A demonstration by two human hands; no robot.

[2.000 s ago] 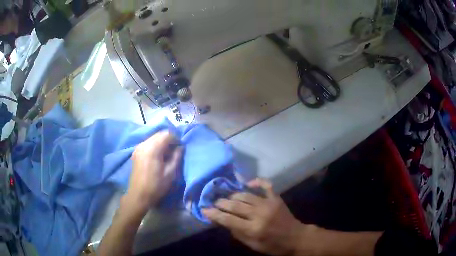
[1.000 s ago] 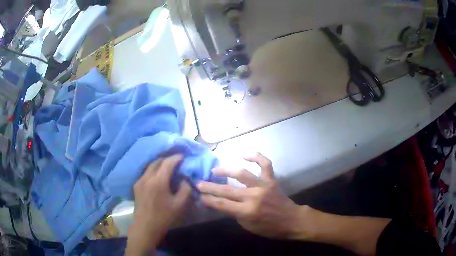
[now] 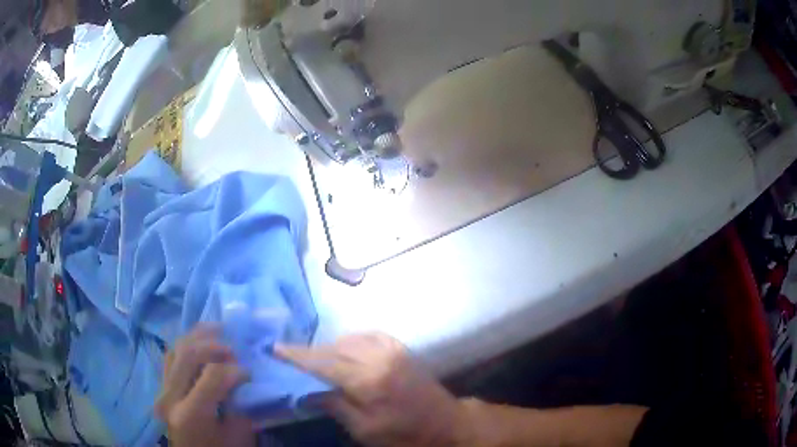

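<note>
The light blue garment [image 3: 236,231] lies in a loose pile on the table left of the needle area. Its near end is bunched between my hands at the table's front edge. My left hand [image 3: 199,388] grips the cloth from the left with bent fingers. My right hand [image 3: 371,384] holds the cloth's right side, with a finger extended onto it; it is somewhat blurred. The presser foot and needle area [image 3: 382,175] shows in bright lamp light, away from the cloth. The fine detail of the held edge is blurred.
The off-white sewing machine head [image 3: 306,87] stands behind. Black-handled scissors [image 3: 625,140] lie on the bed at right, near a small metal fitting [image 3: 758,122]. Brown-and-yellow tape [image 3: 168,135] is at the left. Patterned cloth and a red edge are at far right.
The garment has come away from the needle toward the front left. Both hands have moved left and down with its end, and my right hand now holds the cloth again. The camera view has shifted.
</note>
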